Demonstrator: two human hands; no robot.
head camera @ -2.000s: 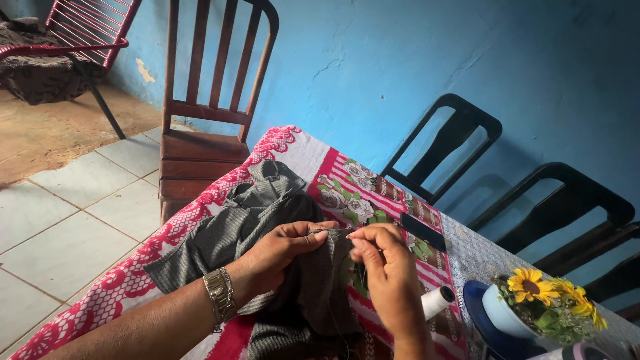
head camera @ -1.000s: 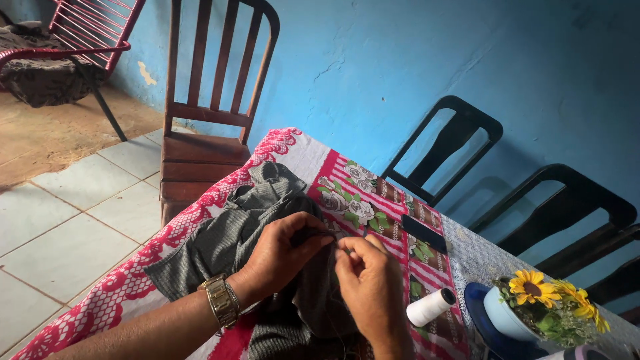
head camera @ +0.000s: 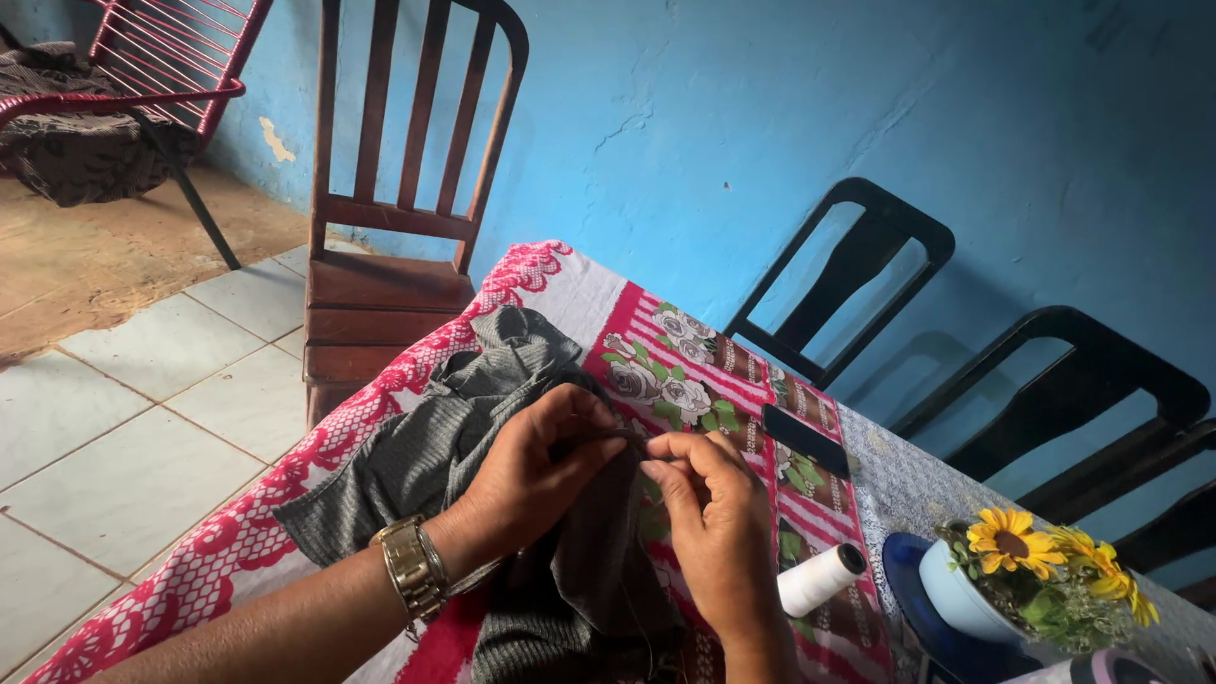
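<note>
Grey ribbed fabric (head camera: 408, 475) lies bunched over the table, and one edge of it is raised between my hands. My left hand (head camera: 532, 475), with a gold-coloured watch on the wrist, pinches that edge between thumb and fingers. Close beside it, my right hand (head camera: 712, 503) has thumb and forefinger at the fabric's edge; whether a needle or thread is between them is too small to tell. A cone of white thread (head camera: 819, 581) stands tilted in view, right of my right hand.
A patterned red and white tablecloth (head camera: 237, 560) covers the table. Beyond my right hand lies a dark phone (head camera: 806, 441). A light blue pot (head camera: 964, 594) of yellow flowers sits on a blue plate (head camera: 902, 570). Wooden chairs, one brown (head camera: 380, 285), others black (head camera: 855, 275), surround the table.
My hands stay close together at the fabric. Since two seconds ago, my left fingers have curled in more and the raised fabric edge has shifted in them.
</note>
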